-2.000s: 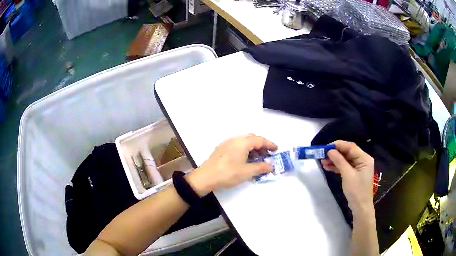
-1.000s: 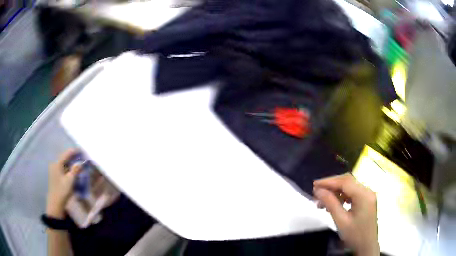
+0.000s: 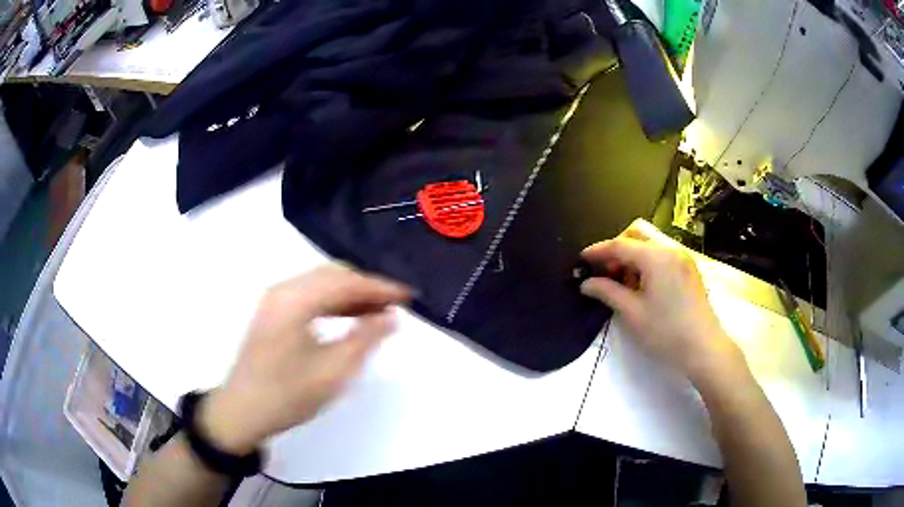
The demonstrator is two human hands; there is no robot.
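A dark garment [image 3: 347, 168] lies on the white table with a toothed silver zipper [image 3: 522, 193] across it. A red tool holder [image 3: 453, 208] with thin silver rods lies on the cloth. My right hand [image 3: 649, 292] pinches a small dark part [image 3: 585, 269] at the garment's right side; its exact shape is hidden by the fingers. My left hand [image 3: 317, 342], slightly blurred, is over the table by the garment's front edge, thumb and fingers apart, with nothing visible in it. A blue packet [image 3: 126, 398] shows in the parts tray [image 3: 84, 396] at lower left.
The white sewing machine [image 3: 768, 89] stands at upper right, with yellow light near its dark bed opening [image 3: 763, 243]. A green and orange handled tool [image 3: 805, 337] and a thin metal tool [image 3: 861, 371] lie at right. A white tub [image 3: 35, 347] is at left.
My left hand has left the tray and come over the table; the blue packets are no longer in it. My right hand has moved onto the garment's right side. The view has swung right.
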